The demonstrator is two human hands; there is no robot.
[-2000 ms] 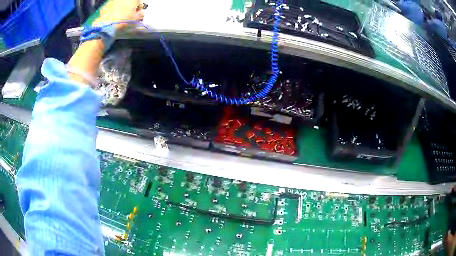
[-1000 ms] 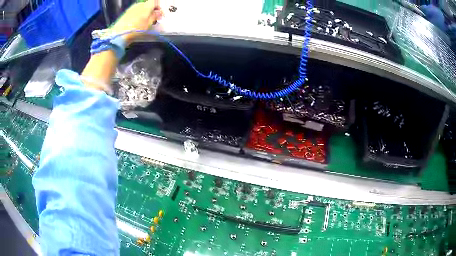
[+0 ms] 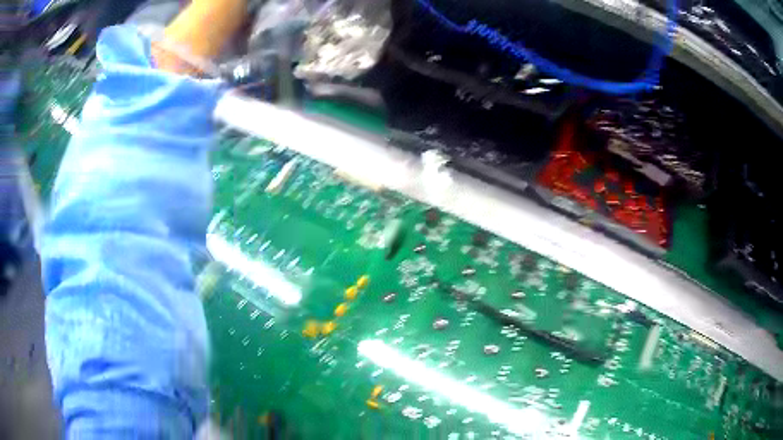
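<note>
My left arm in a light blue sleeve [image 3: 129, 249] rises along the left side. A blurred piece of bare wrist or forearm [image 3: 202, 34] shows at the top left. My left hand is cut off by the top edge, so its fingers and any hold are hidden. My right hand is out of the picture. Below and to the right of the sleeve lie large green circuit boards [image 3: 300, 228], blurred. They carry a curved row of yellow capacitors [image 3: 341, 309] and a long black strip [image 3: 524, 325].
A pale metal rail [image 3: 506, 219] runs diagonally behind the boards. Beyond it are black bins, one with red parts [image 3: 601, 193], and a clear bag of small white parts [image 3: 343, 43]. The blue coiled cord [image 3: 549, 69] hangs across the bins at the upper right.
The view has swung down and left and tilted. My left hand, seen before over the white upper shelf, has left through the top edge. Bins and cord now sit further right and higher.
</note>
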